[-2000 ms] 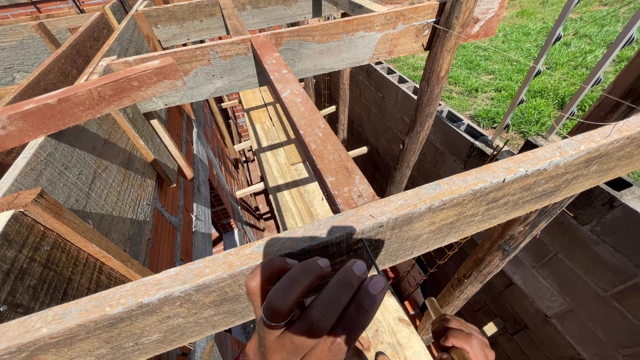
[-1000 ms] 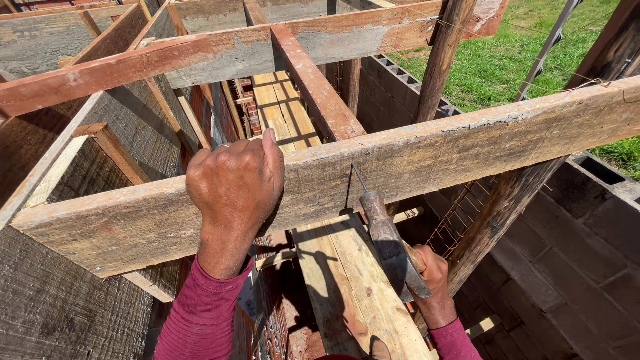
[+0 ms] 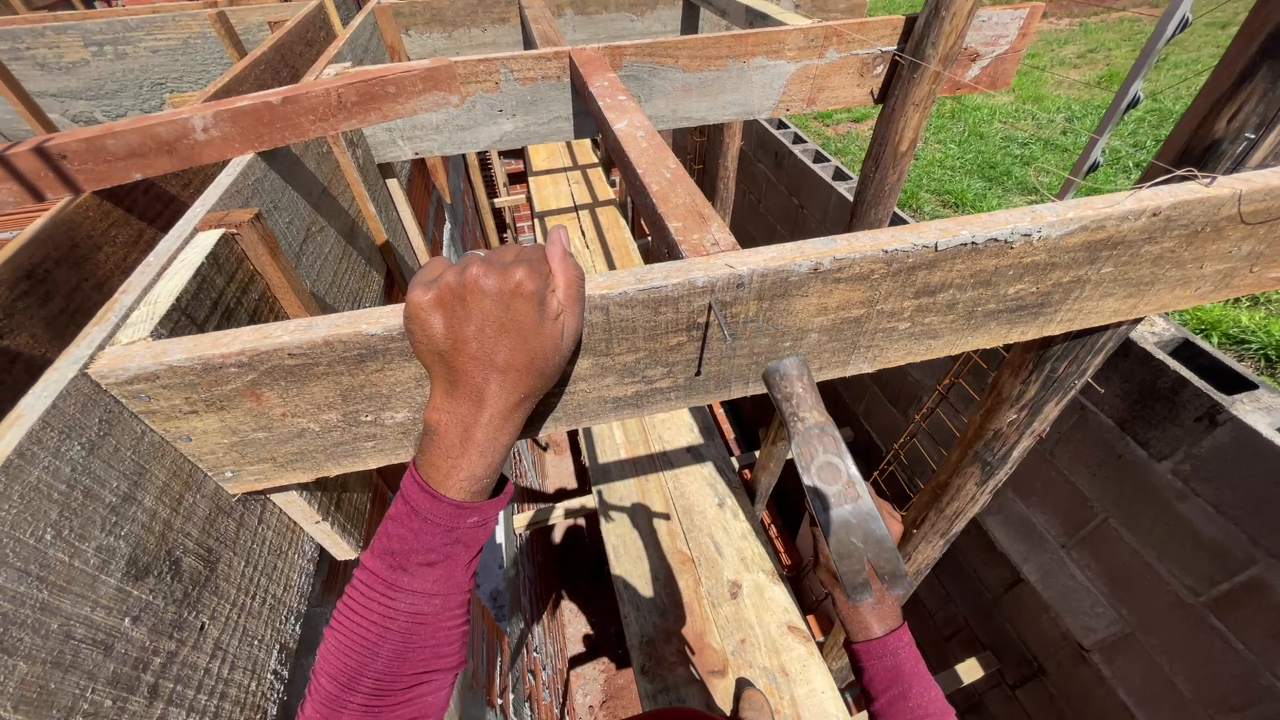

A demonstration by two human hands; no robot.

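My left hand [image 3: 495, 340] grips the top edge of a rough wooden board [image 3: 930, 275] that spans the view. A nail [image 3: 719, 322] sticks out of the board's near face, right of that hand, casting a thin shadow. Below and right of the nail, a claw hammer [image 3: 835, 480] points its striking face up toward the board, apart from it. My right hand [image 3: 865, 560] is closed round the hammer's handle, mostly hidden behind the head. Behind the board, a reddish wooden beam [image 3: 650, 160] meets it near the nail.
Light wooden planks [image 3: 700, 560] run lengthwise below the board, with part of a foot at the bottom edge. A concrete block wall [image 3: 1130, 510] and round wooden posts [image 3: 1010, 430] stand at right. Formwork panels [image 3: 150, 560] fill the left side. A thin wire [image 3: 1180, 172] crosses the upper right.
Two seconds ago a hand was at the board's near face; one second ago the left hand was on its top edge. The hammer, close to the nail one second ago, has drawn back from it.
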